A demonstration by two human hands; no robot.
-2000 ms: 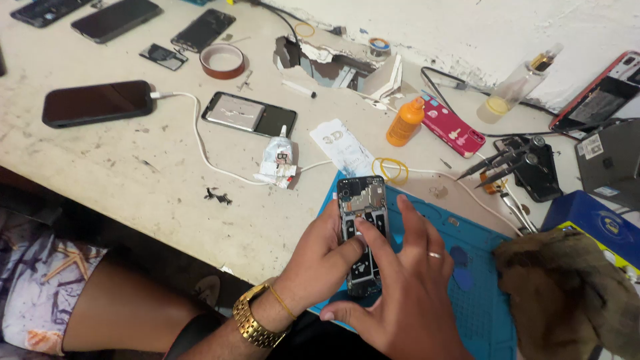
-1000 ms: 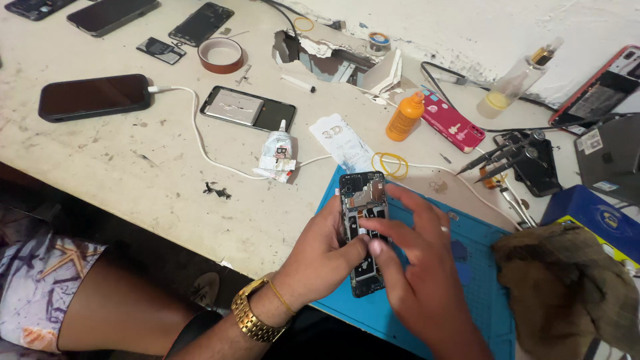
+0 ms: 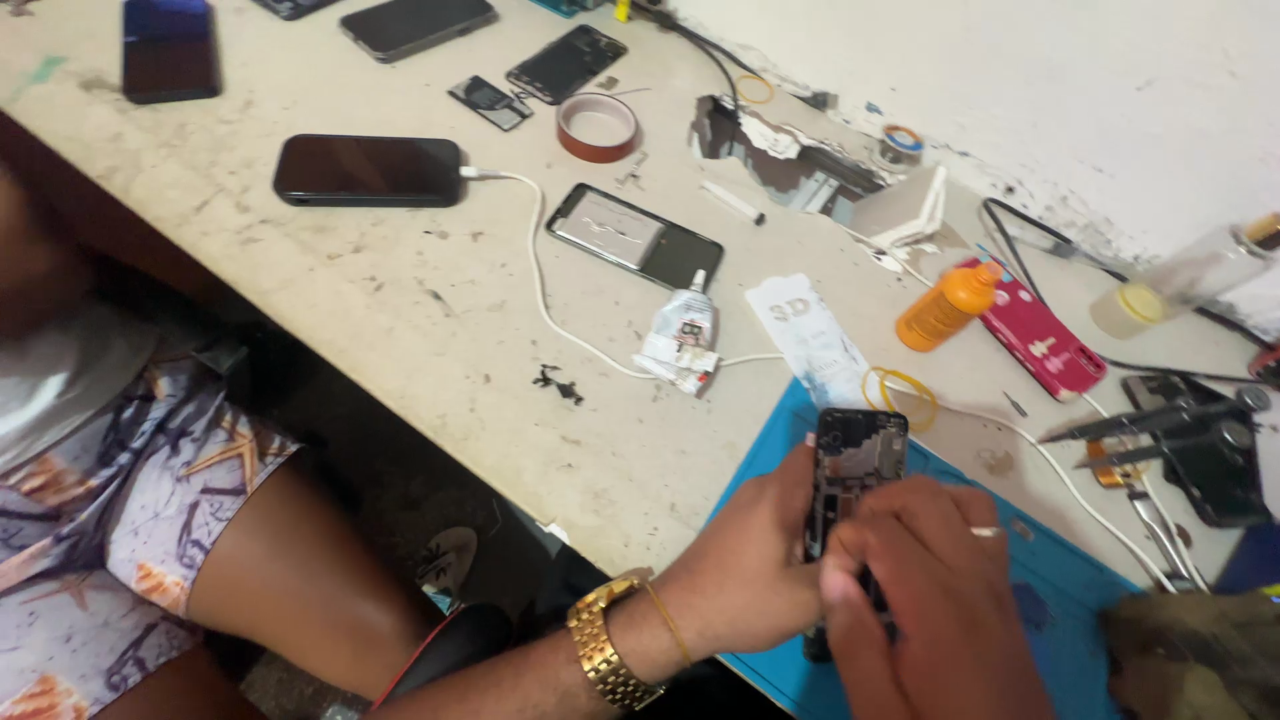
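Note:
An opened smartphone with its inner boards exposed (image 3: 862, 450) stands nearly upright in the view, above a blue work mat (image 3: 765, 450). My left hand (image 3: 765, 560) grips it along its left edge; a gold watch is on that wrist. My right hand (image 3: 925, 590), with a ring on one finger, lies over the phone's middle and lower part, thumb and forefinger pinched together. Whether a small part is between those fingertips is hidden. A yellow rubber band (image 3: 900, 398) and a white printed packet (image 3: 808, 335) lie just past the phone's top.
On the bench (image 3: 420, 290) are a glue tube (image 3: 683, 335), a phone with a battery on it (image 3: 635, 235), a cabled phone (image 3: 367, 171), a tape roll (image 3: 597, 127), an orange bottle (image 3: 947, 305), a red phone case (image 3: 1040, 335) and tweezers (image 3: 1160, 530). A person sits at left.
My right hand's fingers have drawn together over the phone; they were spread two seconds ago. My left hand keeps its hold. The view has shifted, showing more of the seated person.

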